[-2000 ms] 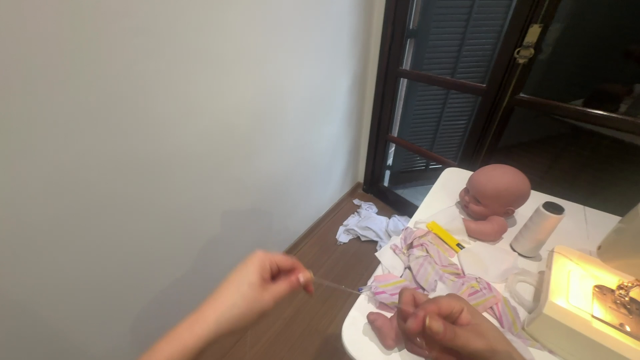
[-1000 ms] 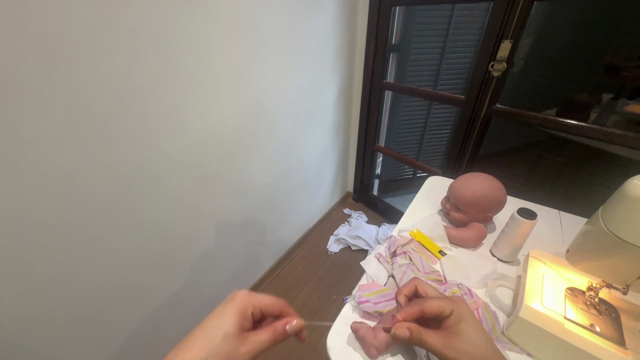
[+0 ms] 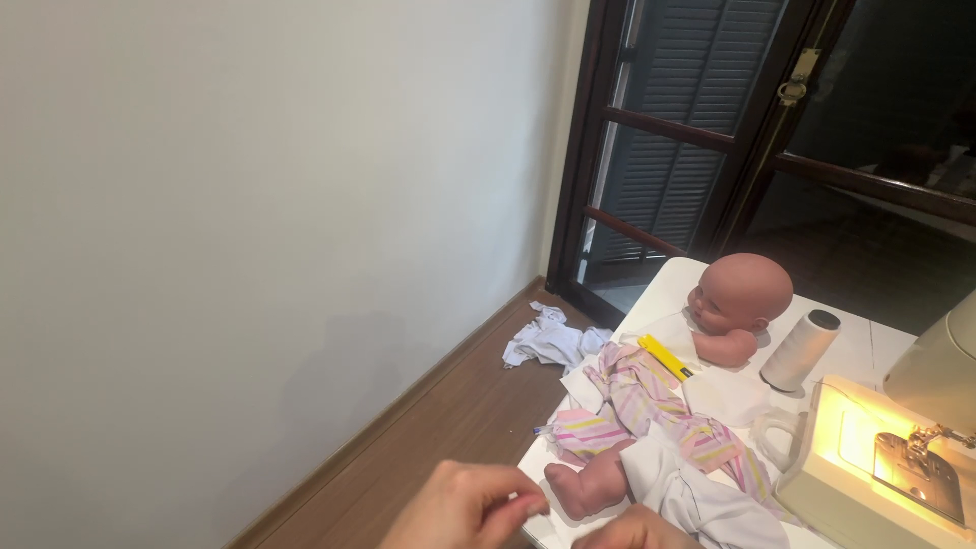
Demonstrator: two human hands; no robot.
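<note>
My left hand (image 3: 467,503) is at the lower middle, over the table's near left corner, thumb and forefinger pinched together; a faint thin strand seems to run from the fingertips. My right hand (image 3: 637,530) is cut off by the bottom edge, beside the left, its fingers curled; what it holds cannot be told. Just beyond them lies a doll's leg (image 3: 591,484) coming out of white cloth (image 3: 686,488). Striped pink and yellow fabric (image 3: 648,393) lies behind it, with a yellow box cutter (image 3: 663,357) on top. The doll's bald head (image 3: 743,293) rests farther back.
A sewing machine (image 3: 854,450) with its lamp lit stands at the right. A cone of white thread (image 3: 801,351) stands behind it on the white table (image 3: 671,278). Crumpled white cloth (image 3: 553,339) lies on the wooden floor, near a dark-framed glass door (image 3: 671,133).
Both hands have moved lower in the view and closer together. The thin strand stretched between them earlier is now barely visible. More of the doll's leg and white cloth shows.
</note>
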